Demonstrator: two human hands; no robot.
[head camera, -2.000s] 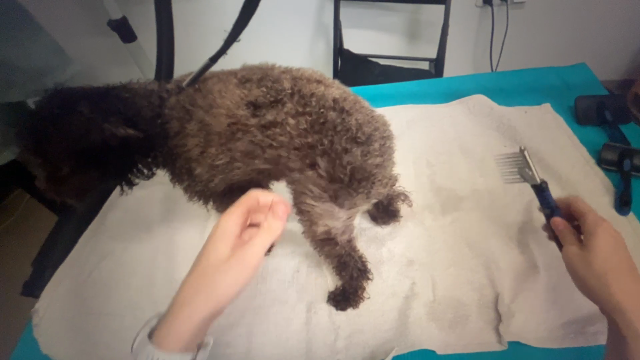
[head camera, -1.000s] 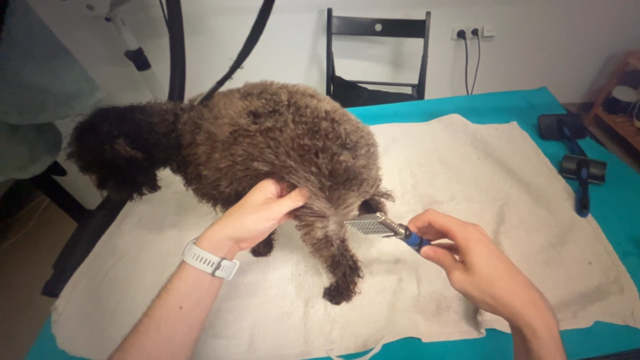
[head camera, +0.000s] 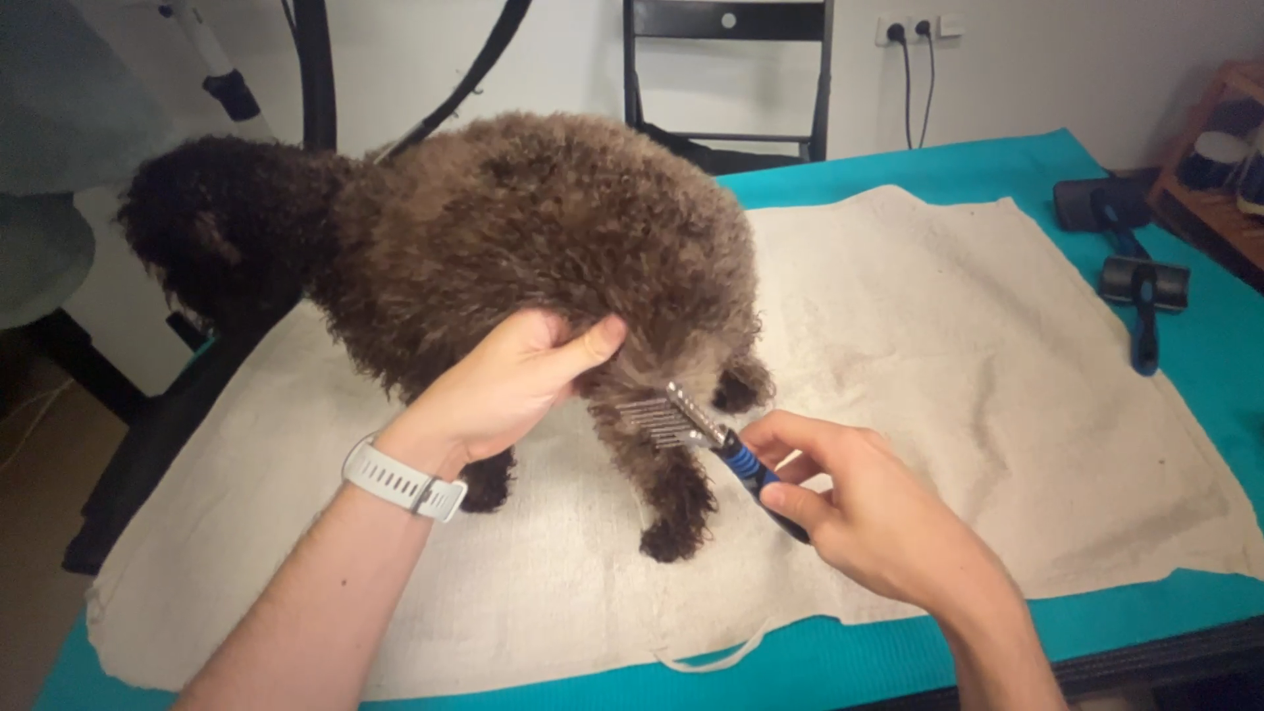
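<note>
A curly-haired brown dog (head camera: 553, 217) stands on a cream towel (head camera: 938, 395), its dark head at the left and its rump toward the right. My left hand (head camera: 513, 380), with a pale watch band at the wrist, grips the coat at the upper hind leg, thumb on top and fingers partly hidden under the fur. In my right hand (head camera: 849, 494) is a metal-toothed grooming rake (head camera: 681, 420) with a blue and black handle. Its long teeth lie against the fur of the near hind leg, just below and right of my left hand.
Two slicker brushes (head camera: 1145, 286) lie on the turquoise table cover (head camera: 1215, 395) at the right, near a wooden crate (head camera: 1200, 212) with containers. Behind the table stands a black folding chair (head camera: 731, 22). A black grooming arm (head camera: 318, 79) rises behind the dog's neck.
Two seconds ago the rake was held off to the right and my left hand was in front of the dog. Both hands have since come to the hind leg, and the rake's teeth now lie lower on it.
</note>
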